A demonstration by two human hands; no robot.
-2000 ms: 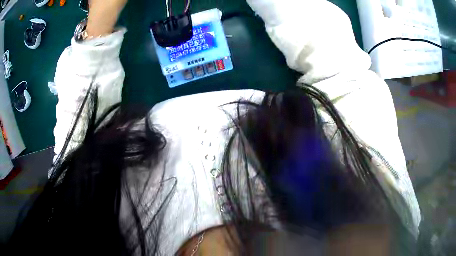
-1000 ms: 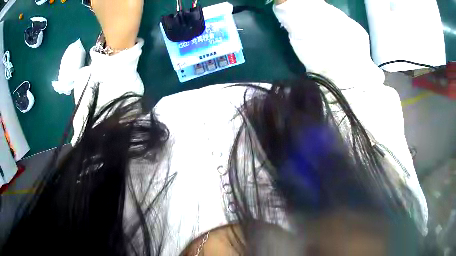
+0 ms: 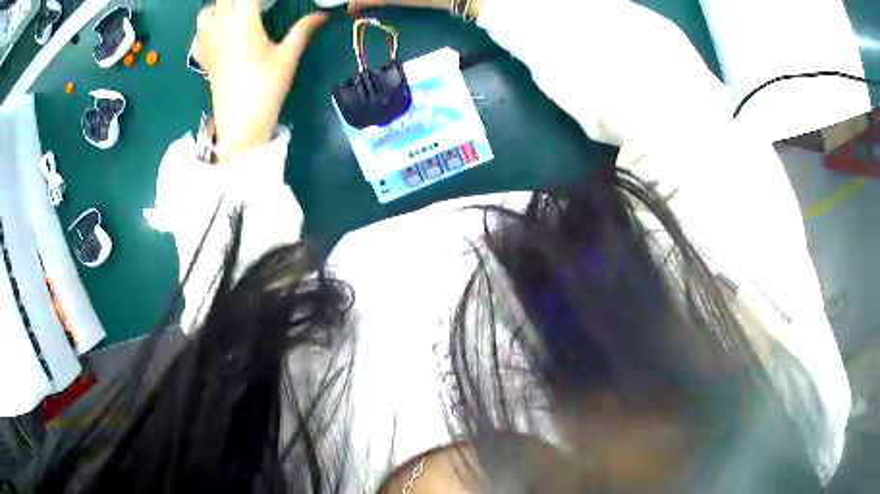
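The light-blue earbud tester [image 3: 425,135] lies on the green mat, its screen lit and washed out. The black cradle [image 3: 373,95] sits on its upper left, with a loop of red, yellow and black wires above. My left hand [image 3: 249,72] is left of the cradle, thumb spread toward the top centre, fingertips cut off by the top edge. A white-rimmed piece [image 3: 196,55] shows at its left side; whether it is held is unclear. My right hand [image 3: 410,3] is mostly cut off at the top edge. A small white thing [image 3: 331,3] shows between the hands.
Open charging cases [image 3: 103,119] are scattered at left, beside small orange pieces [image 3: 151,58] and a coiled white cable [image 3: 52,179]. Stacked white trays [image 3: 68,241] stand at the left edge. A black cable crosses the white panel [image 3: 791,63] at right.
The tester and left-side items appear lower and further right in the view. More of my left hand shows, its thumb now spread. Part of my right hand has come into view at the top.
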